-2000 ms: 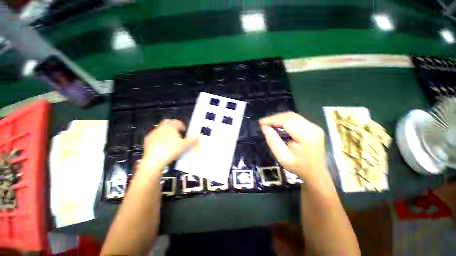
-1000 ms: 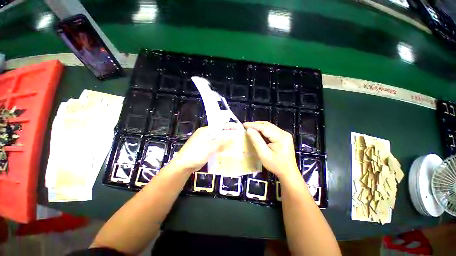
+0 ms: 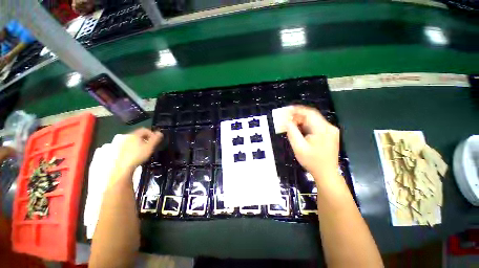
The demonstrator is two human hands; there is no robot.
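Observation:
A white die-cut adhesive sheet (image 3: 247, 180) lies flat on the black blister tray (image 3: 191, 98), with two columns of black notched pieces (image 3: 238, 140) on its upper half. My right hand (image 3: 314, 137) is over the tray right of the sheet and pinches a small pale rectangular piece (image 3: 281, 120). My left hand (image 3: 131, 152) is over the tray's left edge and the backing sheets, off the adhesive sheet. Its fingertips are blurred and close together; whether they hold something small is unclear. Pale-edged squares (image 3: 197, 204) show along the tray's near row.
Backing sheets (image 3: 98, 178) lie left of the tray, beside the red parts tray (image 3: 77, 172) with loose slivers. Tan pieces (image 3: 415, 178) are heaped at right, near a white round object (image 3: 468, 167). A smartphone (image 3: 116, 98) leans against a metal post. Another person's arm (image 3: 18, 49) shows at upper left.
The adhesive sheet, bent in both hands one second ago, now lies flat on the tray. My left hand has let go and moved left. My right hand now holds only a small pale piece.

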